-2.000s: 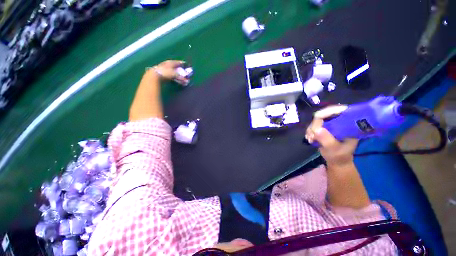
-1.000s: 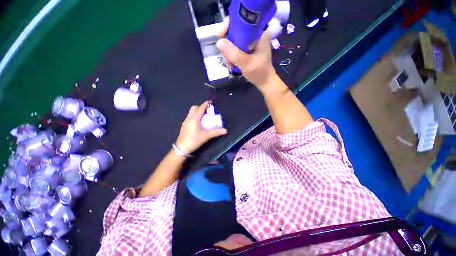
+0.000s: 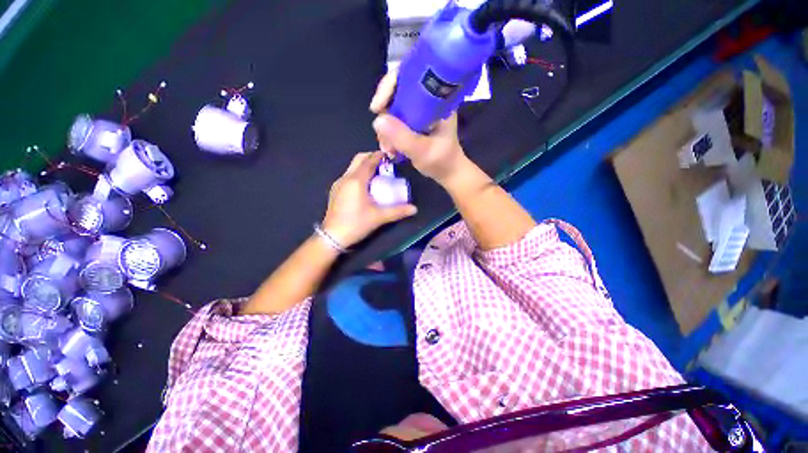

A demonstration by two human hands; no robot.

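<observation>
My left hand (image 3: pixel 356 202) holds a white cup-shaped housing unit (image 3: pixel 390 189) between thumb and fingers, just above the near edge of the black mat. My right hand (image 3: pixel 420 142) is wrapped around the blue-violet electric screwdriver (image 3: pixel 440 75), whose black cord (image 3: pixel 527 11) leaves its upper rear end. The tool's lower end is at the neck of the housing unit; my fingers hide the bit, and I cannot tell whether it touches a screw. The screw feeder (image 3: pixel 413 12) is partly hidden behind the screwdriver.
A pile of housings (image 3: pixel 53 283) with red lead wires lies at the left on the black mat (image 3: pixel 292 106). A single housing (image 3: pixel 223 130) lies between pile and feeder. More housings are beside the feeder. Flattened cardboard (image 3: pixel 660 203) and white trays lie on the blue floor at right.
The screwdriver has come from over the feeder down to the housing unit in my left hand. Earlier, my left hand reached out over the green belt and has come back near my body with the unit.
</observation>
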